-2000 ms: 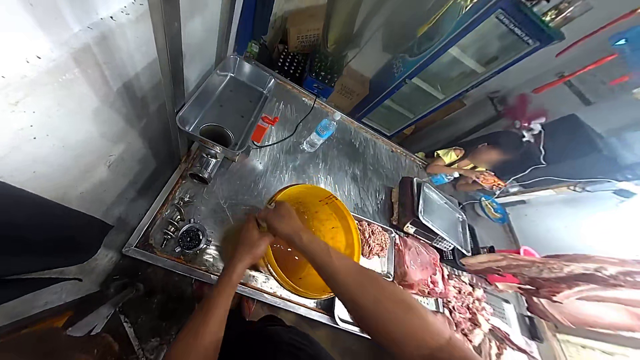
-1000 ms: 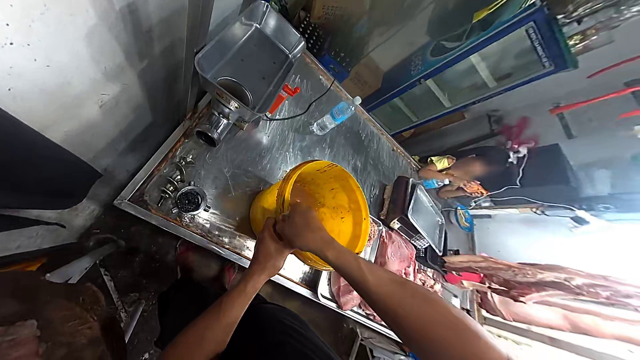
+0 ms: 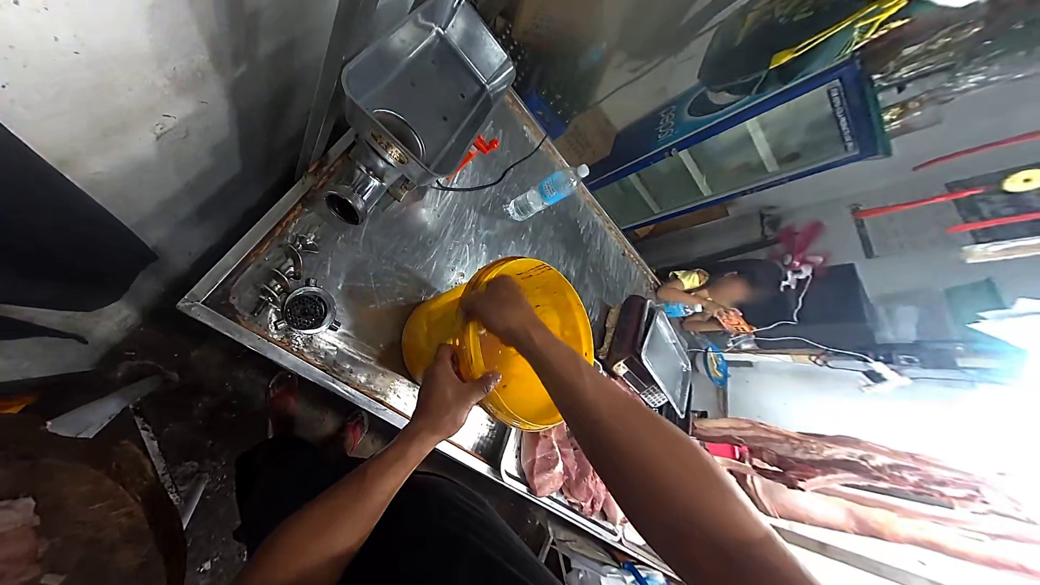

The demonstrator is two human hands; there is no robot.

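Observation:
A yellow plastic bucket (image 3: 552, 357) stands tilted on the steel table, its mouth turned to the right. My left hand (image 3: 448, 393) grips its near rim, thumb lying over the edge. At the rim's upper left is my right hand (image 3: 501, 310), with the fingers curled and their tips partly hidden; whether it holds the rim or something else cannot be told. Left of the bucket lie a round perforated grinder part (image 3: 309, 309) and other metal grinder parts (image 3: 279, 280). A meat grinder (image 3: 361, 183) with a steel tray (image 3: 443, 73) on top stands behind them.
A water bottle (image 3: 548, 193), a red tool (image 3: 474, 157) and a black cord lie on the steel table (image 3: 382, 260). To the right are a digital scale (image 3: 650, 357), trays of raw meat (image 3: 561, 467) and large meat slabs (image 3: 845, 471). A person (image 3: 703, 296) sits beyond.
The bucket has gone from nearly upright to tilted. My left hand has moved from beside my right hand to the bucket's near rim. The view has shifted.

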